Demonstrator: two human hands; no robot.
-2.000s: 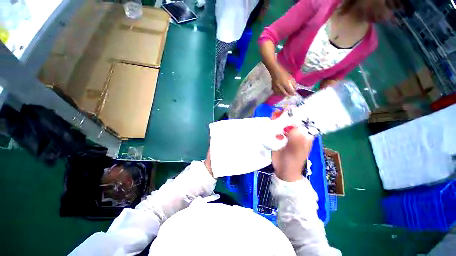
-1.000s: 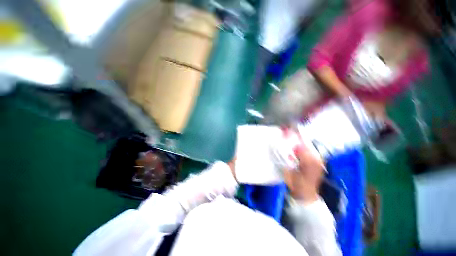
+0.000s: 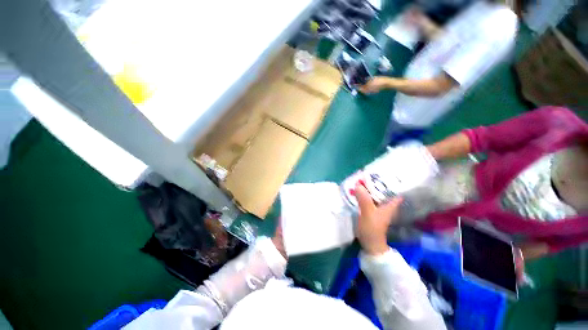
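A flat white square (image 3: 319,219), a cloth or a panel's plain back, hangs in front of me. My left hand (image 3: 279,237) holds its left edge and is mostly hidden behind it. My right hand (image 3: 376,220) grips a pale bottle (image 3: 403,169) with red and black print, tilted up to the right. The bottle's lower end touches or overlaps the square's upper right edge. The far end of the bottle is blurred.
Blue crates (image 3: 480,300) are below right. A person in pink (image 3: 516,167) holds a black panel (image 3: 488,256) over them. Another person in white (image 3: 451,64) handles panels at the green bench (image 3: 329,151), which bears cardboard (image 3: 271,164).
The view has swung left, showing more bench and a second person. The person in pink now holds a dark panel over the crates. My hands keep the white square and bottle.
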